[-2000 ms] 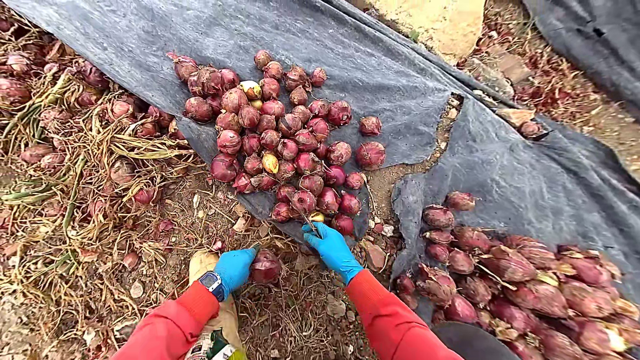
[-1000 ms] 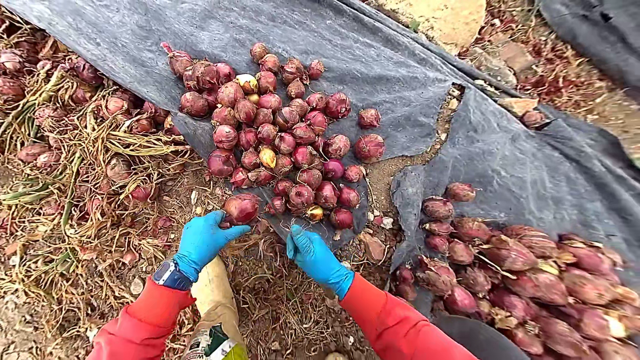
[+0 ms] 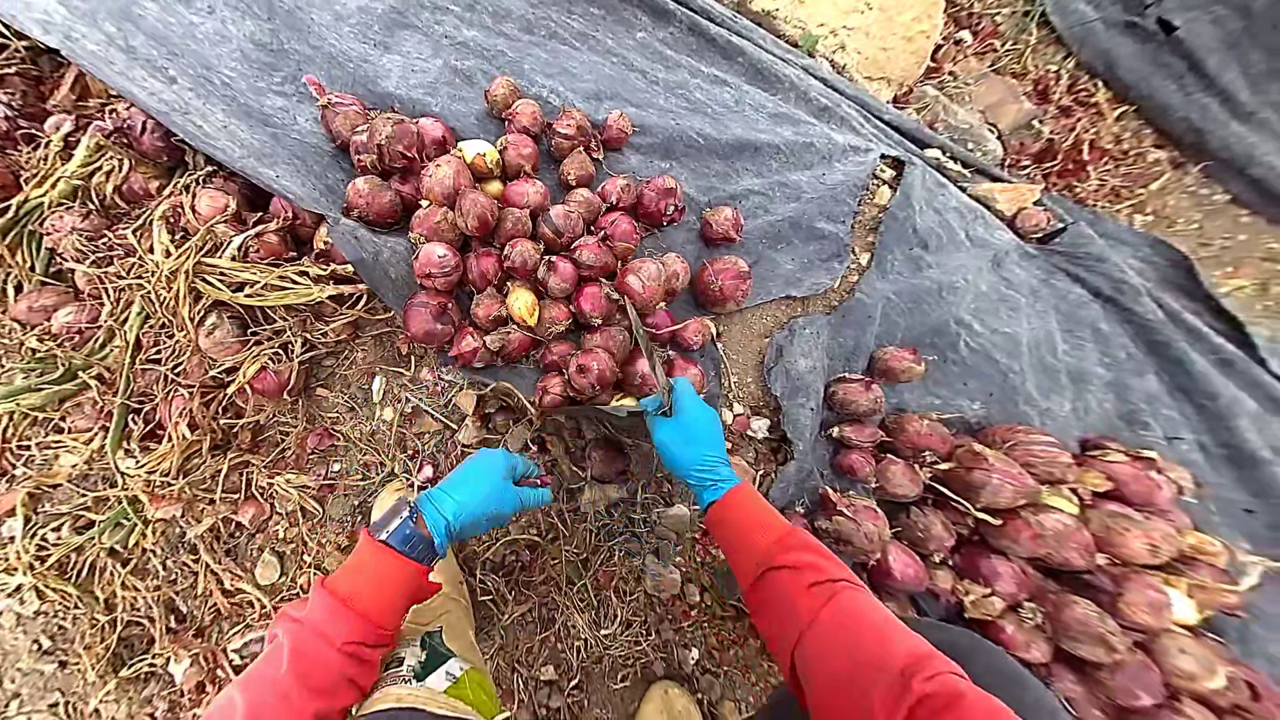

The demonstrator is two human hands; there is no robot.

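My left hand (image 3: 487,495), in a blue glove with a watch at the wrist, is low at centre left over the soil, its fingers closed on a small reddish-purple piece, perhaps onion skin or top. My right hand (image 3: 690,438), also blue-gloved, grips a metal blade (image 3: 645,345) that points up and left over the near edge of a pile of red onions (image 3: 520,255). That pile lies on a grey fabric sheet (image 3: 780,110). The blade's handle is hidden in my fist.
A second heap of red onions (image 3: 1040,530) lies at the lower right on the sheet. Onions with dried leaves (image 3: 270,280) cover the ground at left. The sheet has a torn gap showing soil (image 3: 745,350). A large pale rock (image 3: 860,35) is at the top, and my boot (image 3: 668,700) at the bottom.
A second ago my left hand held a whole red onion by the pile's near edge; that onion is out of the hand, which has moved down. The blade in my right hand now shows plainly.
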